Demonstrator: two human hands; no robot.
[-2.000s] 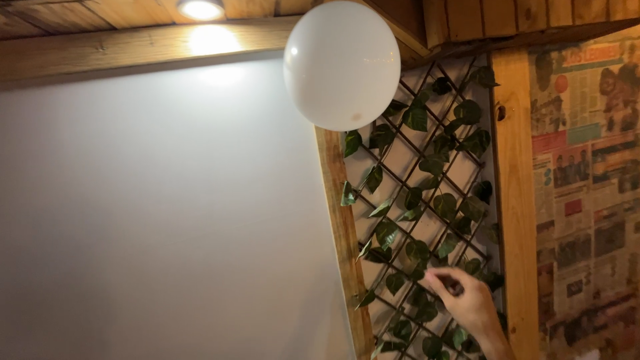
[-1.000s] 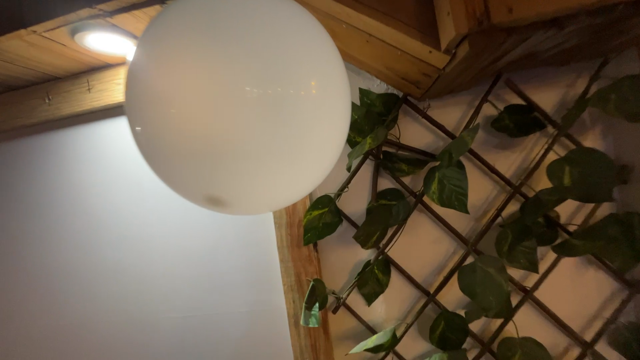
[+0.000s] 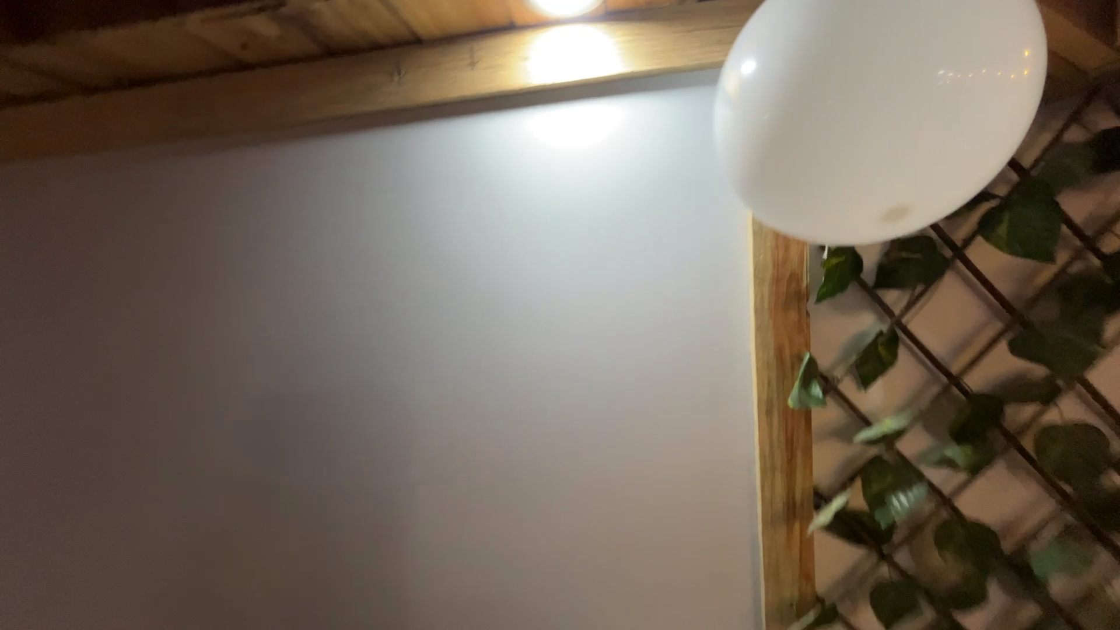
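Neither my left hand nor my right hand shows in the head view now, so what they hold or touch is hidden. A white balloon fills the upper right, its top cut off by the frame's edge. It overlaps the view of the upper end of a wooden post and part of a leafy lattice. Small reflections of lights and a brownish spot show on its surface. Whether it touches the wall or ceiling, I cannot tell.
A pale wall panel spans the left and middle. Above it run a wooden beam and a plank ceiling with a lit round lamp. On the right, a lattice carries green leaves.
The hand seen at the lower right two seconds ago is out of view. The balloon looked larger and more central a second ago. The view itself has shifted strongly.
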